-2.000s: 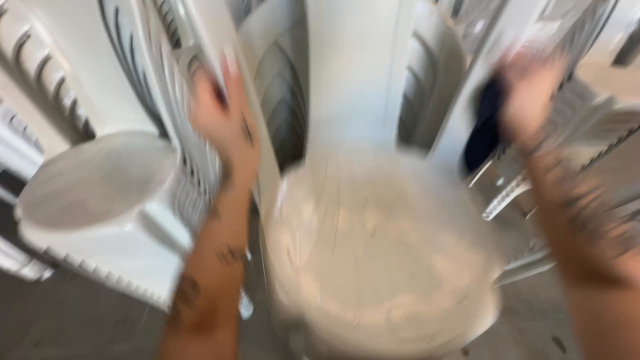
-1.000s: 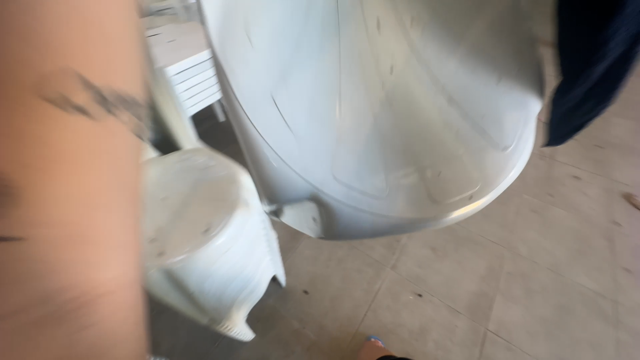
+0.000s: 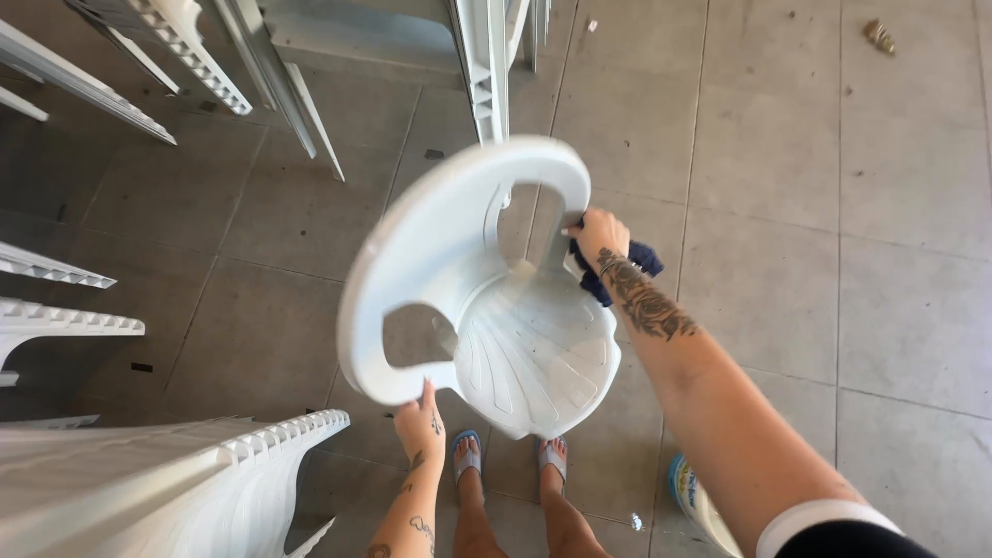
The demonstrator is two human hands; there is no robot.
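Note:
A white plastic armchair with a shell-patterned seat is held in front of me, its backrest toward the upper left. My left hand grips the armrest at the lower left, with the fingers partly hidden beneath it. On the other armrest, at the right, my right hand is closed. A dark blue cloth is bunched under and beside my right hand and wrist.
Stacked white plastic chairs stand at the lower left, and more white chair legs show at the left and top. A white tub sits on the tiled floor near my right foot. Small debris lies at the upper right.
The view has shifted a lot. Both hands now show on the armrests of a chair, with its whole seat visible; one second ago only part of a chair and an arm showed.

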